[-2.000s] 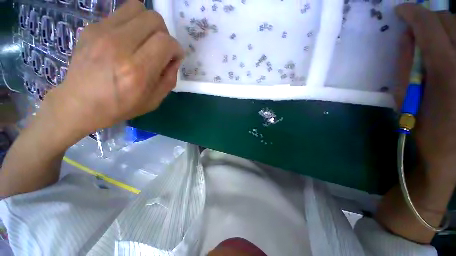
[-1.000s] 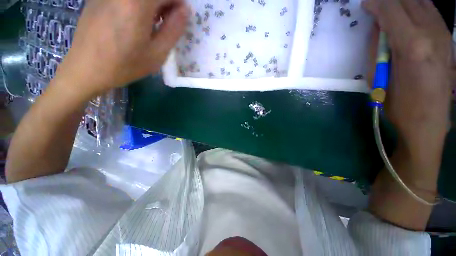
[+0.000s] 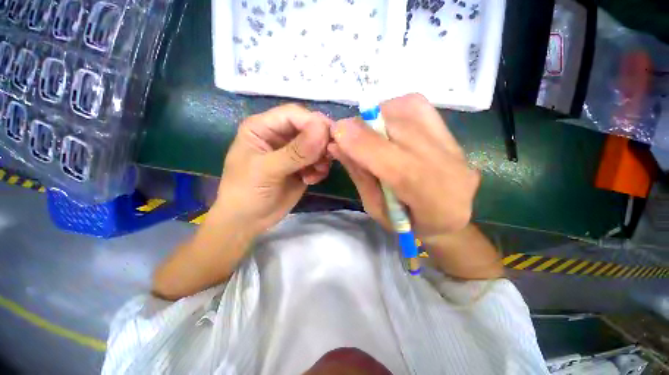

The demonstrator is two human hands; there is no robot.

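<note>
My left hand (image 3: 275, 161) and my right hand (image 3: 411, 165) meet at the fingertips in front of the white parts tray (image 3: 293, 95). Any small piece between the fingertips is too small or hidden to tell. My right hand also holds the pen (image 3: 396, 212), pale-barrelled with blue ends, resting across the palm with its blue front end by the tray rim. Small dark components (image 3: 438, 11) lie scattered in both tray compartments, denser in the right one.
A clear blister tray (image 3: 110, 117) with silver frames is at the left, above a blue bin (image 3: 88, 212). At the right are a black slim tool (image 3: 507, 110), a black box (image 3: 587, 58), an orange-red bin (image 3: 625, 167) and a clear plastic bag (image 3: 612, 80).
Both hands have come off the tray's sides and met in front of it. The view has shifted, so the tray sits higher and the right bench end shows.
</note>
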